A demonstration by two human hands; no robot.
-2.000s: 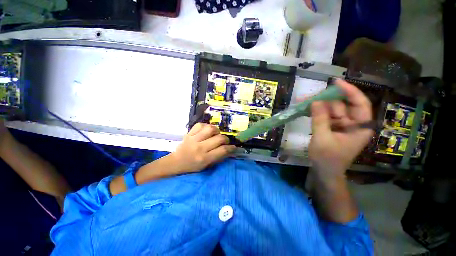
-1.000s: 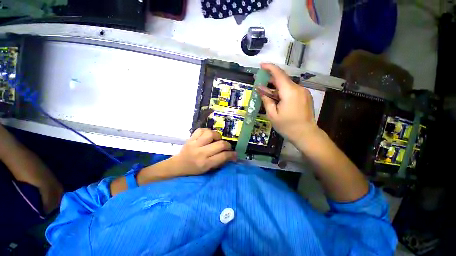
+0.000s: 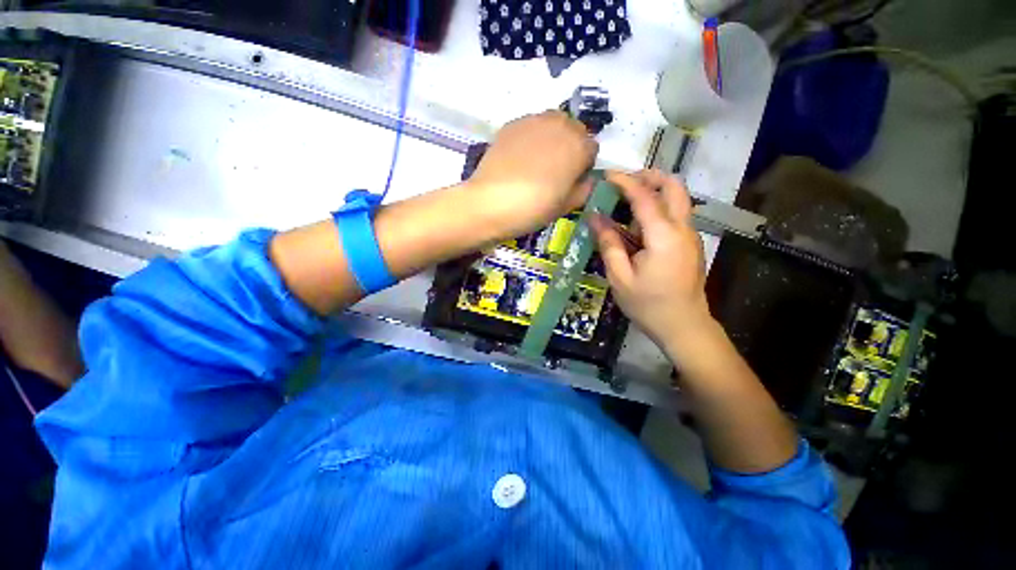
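Note:
A green hold-down bar (image 3: pixel 565 273) lies across the two yellow-edged circuit boards (image 3: pixel 498 292) in the black pallet (image 3: pixel 451 306). My right hand (image 3: pixel 660 251) grips the bar's far end between thumb and fingers. A thin dark tool shows between the fingers of that hand. My left hand (image 3: pixel 537 169) is at the pallet's far edge beside the same bar end, fingers bent. Its fingertips are hidden, so I cannot tell if it holds anything. The bar's near end rests on the pallet's near edge with no hand on it.
Another pallet with a green bar (image 3: pixel 900 367) stands at the right, past the conveyor chain (image 3: pixel 802 247). Another board (image 3: pixel 25 123) is at the far left. Beyond the rail are a white cup (image 3: pixel 685 89), a black-and-silver object (image 3: pixel 590 106) and polka-dot cloth (image 3: pixel 552 28). Another person's arm (image 3: pixel 39 323) is at left.
The bar has come down from the right and now lies across the boards. My left hand has moved from the pallet's near edge to its far edge. The blue cord has swung up with it.

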